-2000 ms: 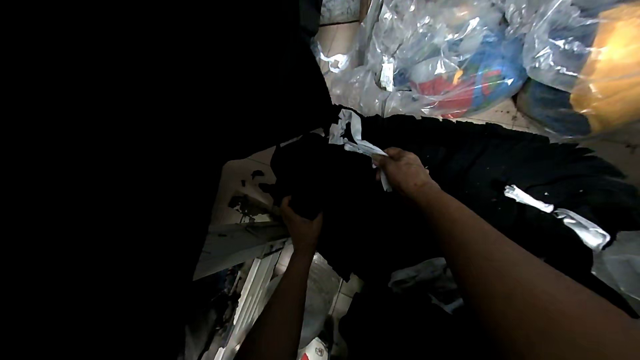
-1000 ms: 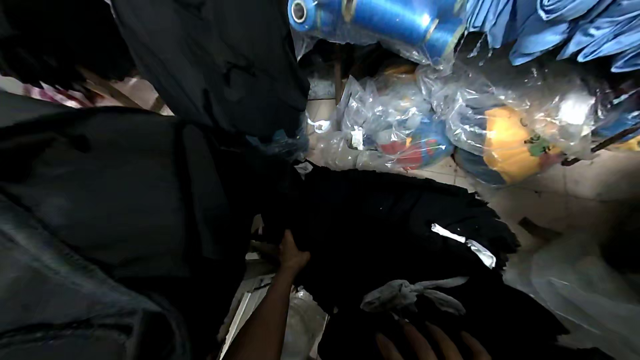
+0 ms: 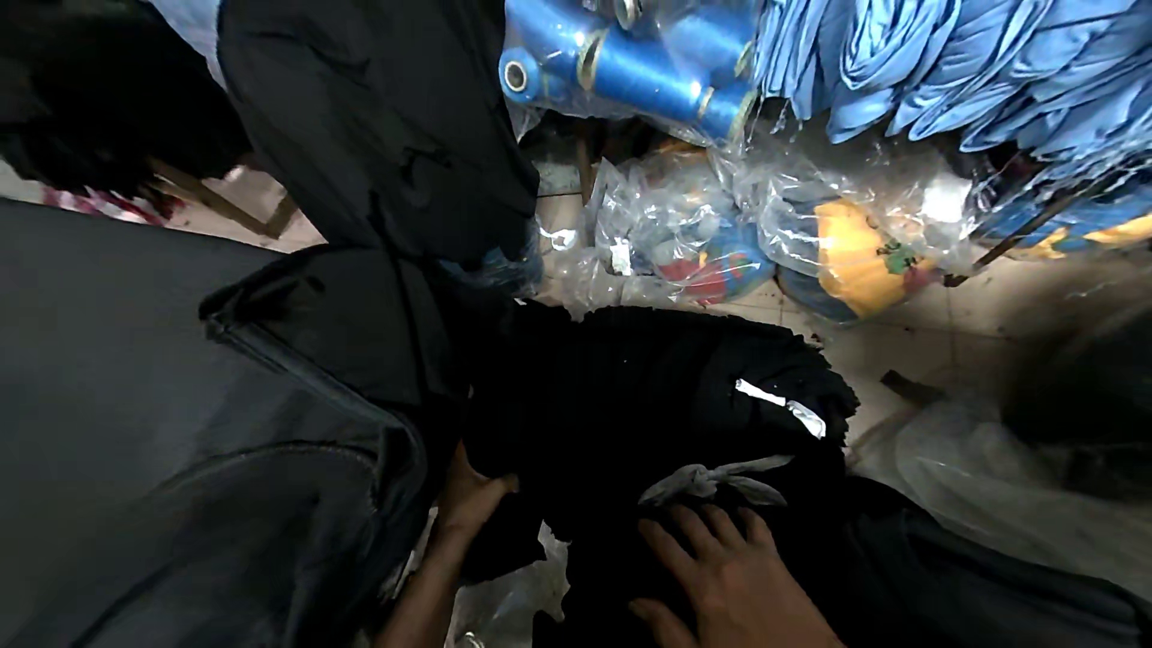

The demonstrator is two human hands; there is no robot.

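A bundle of black fabric pieces [image 3: 648, 387] with ragged edges fills the lower middle. My right hand [image 3: 720, 567] rests on it with fingers spread, just below a knotted grey cloth strip [image 3: 711, 481]. A white strip [image 3: 778, 405] lies on the bundle farther up and right. My left hand [image 3: 472, 504] is at the left edge of the bundle; its thumb lies against black fabric and its other fingers are hidden, so its hold cannot be told. Dark grey cloth [image 3: 162, 360] with a seam covers the left side.
Blue thread cones [image 3: 630, 72] in clear plastic are at the top, beside folded light blue fabric [image 3: 972, 63]. Clear plastic bags with a red and blue bundle [image 3: 711, 270] and a yellow one [image 3: 855, 261] sit on the tiled floor [image 3: 936, 360]. A clear plastic sheet [image 3: 981, 486] lies at right.
Two seconds ago my right hand held a white strip near the bundle's upper left; it now lies open lower on the bundle. My left hand stays at the bundle's left edge. The view has shifted widely.
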